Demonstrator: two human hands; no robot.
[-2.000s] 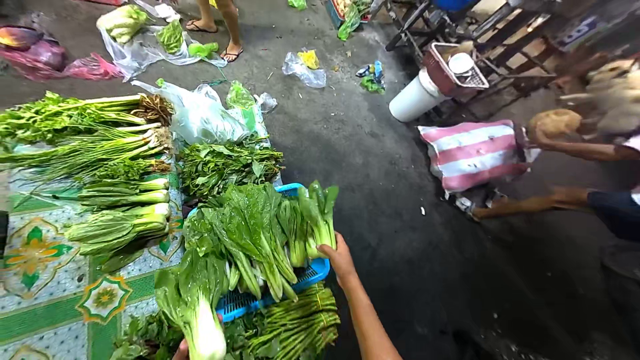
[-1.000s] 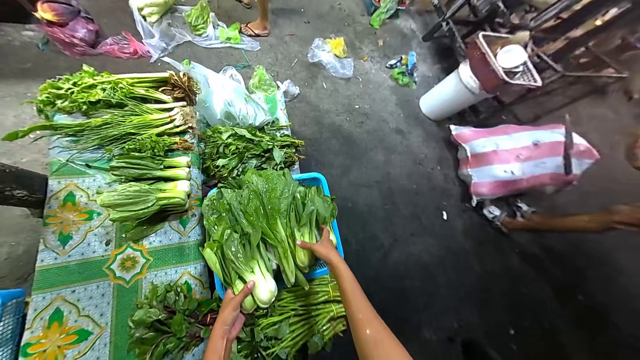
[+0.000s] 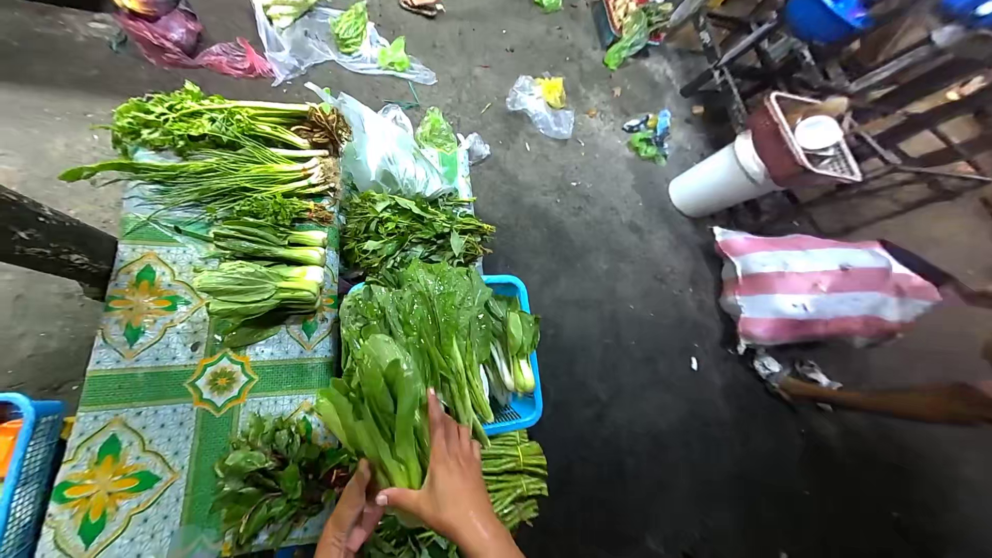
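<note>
A bunch of leafy greens with pale stalks lies at the near left part of a blue plastic basket. My left hand is at the left of its stalk base, fingers partly hidden. Across the right side of the same bunch lies my right hand, thumb toward the left hand. More wet leafy greens fill the basket, with a small pak choi at its right side. Tied long beans lie just below the basket, and a dark leafy bunch is left of my left hand.
The patterned tablecloth bears spring onions, celery-like greens and pak choi. A plastic bag lies beyond. On the floor at right are a striped sack and a white bucket; a person's leg shows beside the sack.
My right hand has moved from the basket's right side to the bunch at the near left, beside my left hand. The two hands are now close together.
</note>
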